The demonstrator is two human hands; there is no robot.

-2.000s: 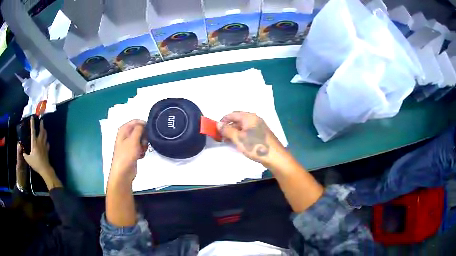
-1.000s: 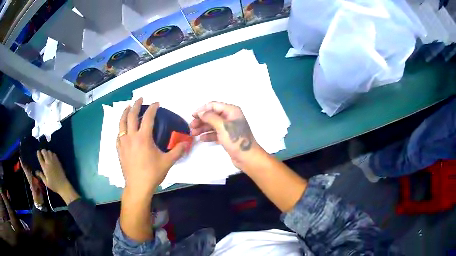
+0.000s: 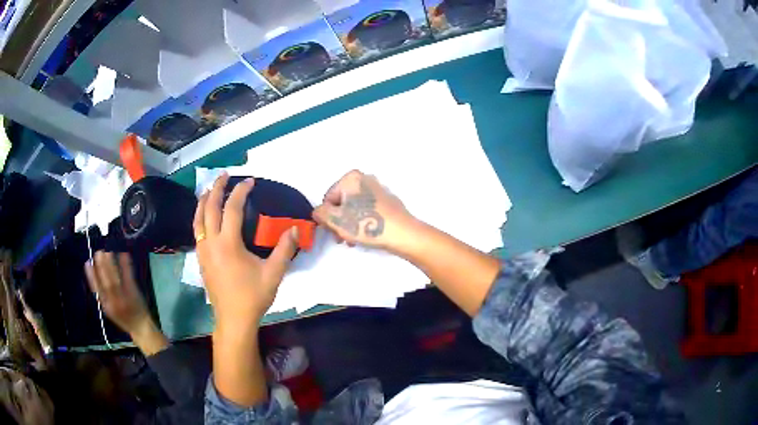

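Observation:
A black rounded speaker (image 3: 278, 199) lies on the stack of white bags or sheets (image 3: 399, 149). Its short orange strap (image 3: 283, 232) faces me. My left hand (image 3: 237, 249) is spread over the speaker's left side and holds it, with the thumb on the strap. My right hand (image 3: 359, 214) is at the speaker's right end beside the strap, fingers pinched together. What its fingertips hold, if anything, is hidden. A second black speaker (image 3: 158, 212) with an upright orange strap stands just left of my left hand.
Bagged white bundles (image 3: 619, 91) stand on the green bench (image 3: 532, 187) at the right. Open speaker boxes (image 3: 297, 62) line up behind the white rail (image 3: 349, 90). A neighbour's hand (image 3: 123, 290) is at the left. A red stool (image 3: 721, 311) is below right.
My left hand has moved from the speaker's side to over it, and the speaker has turned, its logo end no longer showing. A second speaker has appeared at the left.

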